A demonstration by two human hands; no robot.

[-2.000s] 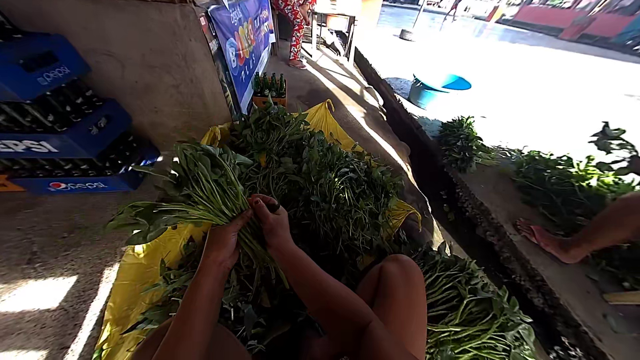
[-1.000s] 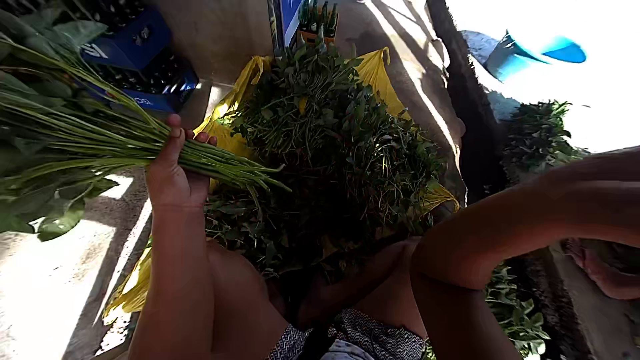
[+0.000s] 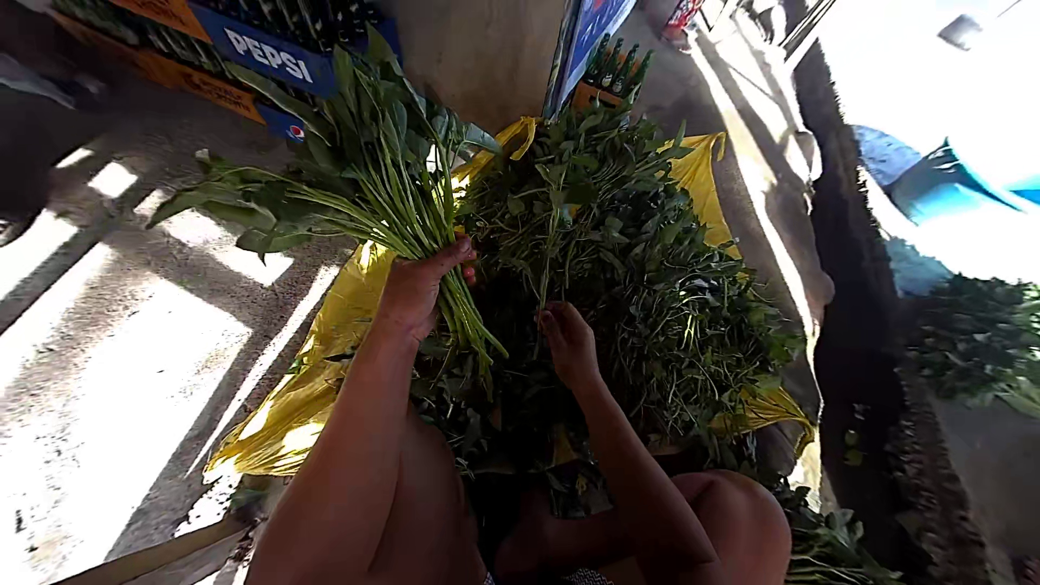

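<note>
My left hand [image 3: 422,284] is closed around the stems of a bunch of leafy greens [image 3: 398,195], whose leaves point up and to the left. Right of it, my right hand [image 3: 566,337] pinches a thin stem [image 3: 549,252] between thumb and fingers, over a large heap of leafy greens [image 3: 642,276]. Beneath the heap lies a yellow plastic sheet or sack [image 3: 325,366], its edges showing on both sides. The lower ends of the bunch's stems hang over the dark middle of the heap.
Pepsi crates [image 3: 268,53] with bottles stand at the upper left. A crate of green bottles [image 3: 613,69] is behind the heap, beside a banner [image 3: 578,49]. On the right runs a dark gutter [image 3: 853,349], with more greens [image 3: 971,333] and a blue basin [image 3: 934,183] beyond it.
My right hand, at the right side of the view a second ago, is now over the heap and holds a stem. The bunch in my left hand has tilted more upright.
</note>
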